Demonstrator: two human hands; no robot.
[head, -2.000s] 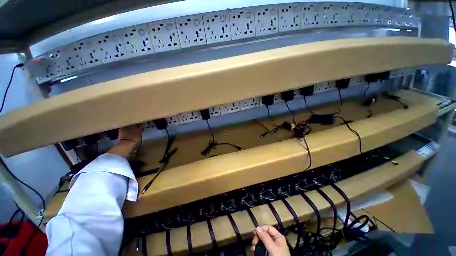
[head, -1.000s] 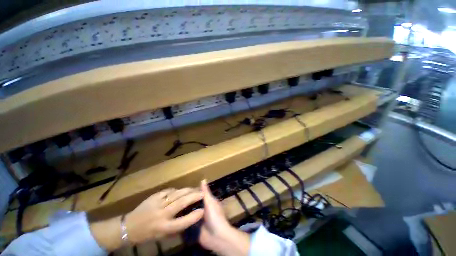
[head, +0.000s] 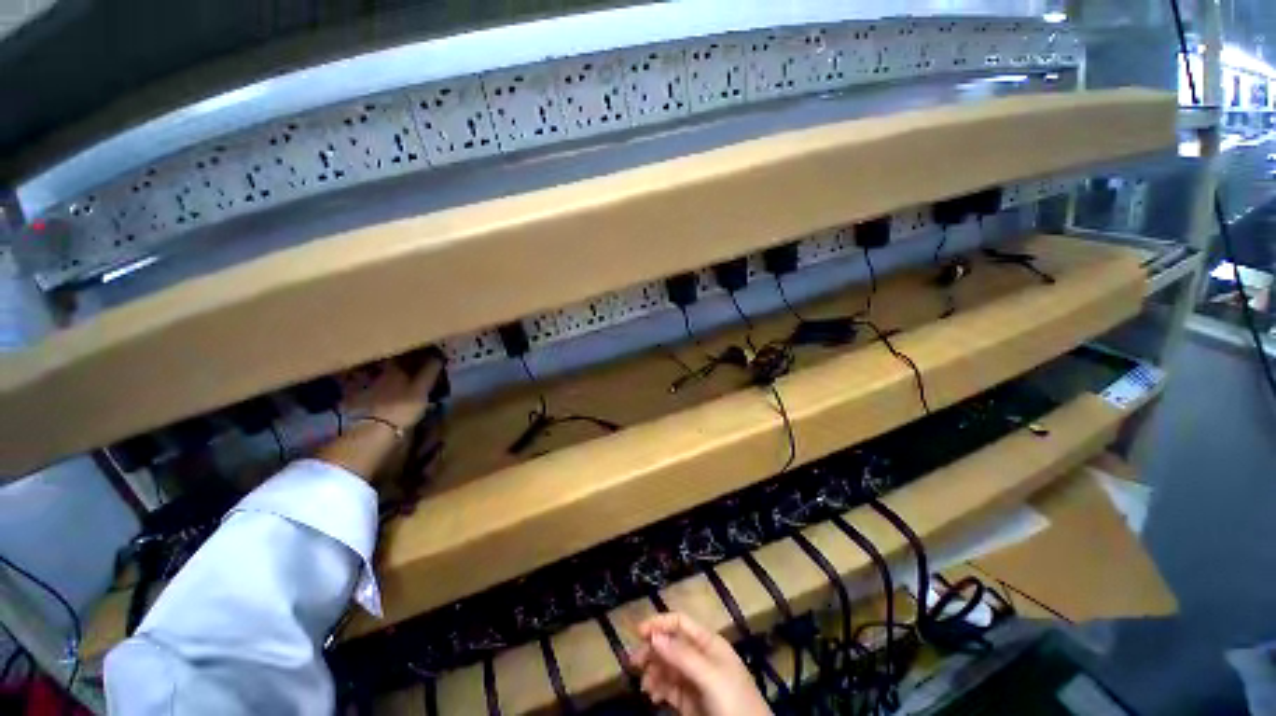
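My left hand [head: 398, 397] reaches under the upper padded shelf edge and its fingers are around a black power adapter [head: 438, 378] at the socket strip [head: 602, 311]. The plug side is hidden by the padded edge. A black adapter lead [head: 423, 455] hangs beside the hand. My right hand [head: 689, 669] is low at the centre, cut off by the bottom edge, in front of the lowest padded edge. Its fingers are loosely curled and nothing shows in them.
Several other black adapters [head: 781, 259] sit in a row under the padded shelf edge [head: 602, 210]. Leads [head: 763, 367] lie on the middle shelf. Thick black cables [head: 828, 574] drape over the lowest edge [head: 917, 511]. Cardboard [head: 1085, 553] is at the lower right.
A second ago both hands were together low at the centre. My left hand has moved up to the adapter row, and my right hand is apart from it, low at the centre.
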